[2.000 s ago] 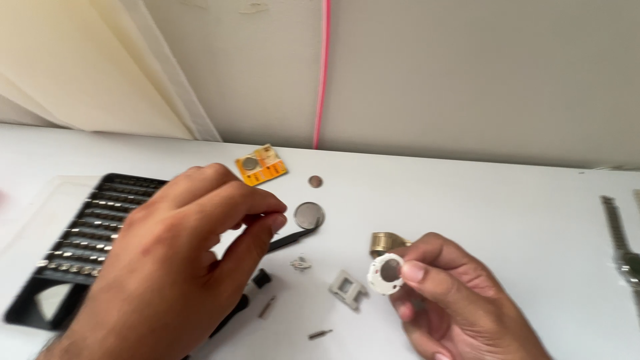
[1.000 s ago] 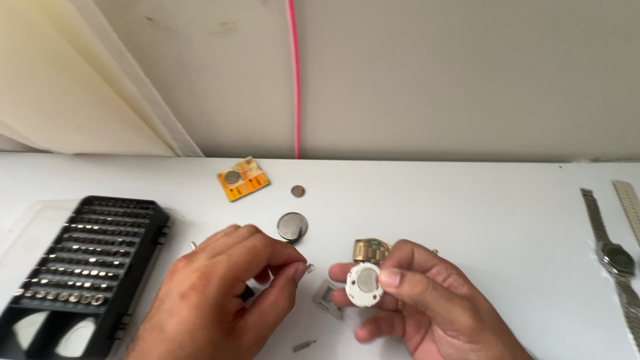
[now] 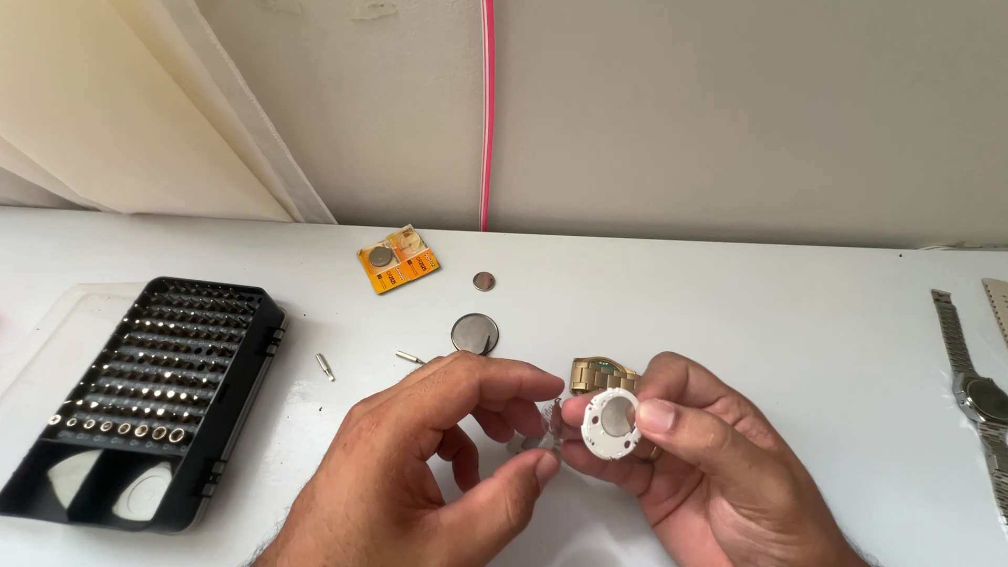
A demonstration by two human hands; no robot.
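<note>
My right hand [image 3: 709, 457] pinches a round white plastic watch module [image 3: 610, 425] between thumb and fingers, with a silver disc set in its face. My left hand [image 3: 449, 449] is close on its left, holding a small thin metal part [image 3: 554, 421] between index finger and thumb; its exact shape is blurred. Behind the module lies a gold watch with a metal bracelet [image 3: 602, 375], partly covered by my right hand. A pale plastic frame [image 3: 520, 444] lies below my left fingers, mostly hidden. Beyond my left hand rests a round metal case back [image 3: 475, 334].
An open black screwdriver bit case [image 3: 272, 346] occupies the left. Loose bits [image 3: 324, 367] lie beside it and near my left hand [image 3: 409, 357]. Farther back are a button cell [image 3: 484, 281] and an orange battery blister card [image 3: 398, 260]. A silver watch [image 3: 957, 346] lies right.
My left hand has picked up the small metal part, which lay on the table two seconds ago, and is now beside the white module. The right hand still holds the module. The view has shifted.
</note>
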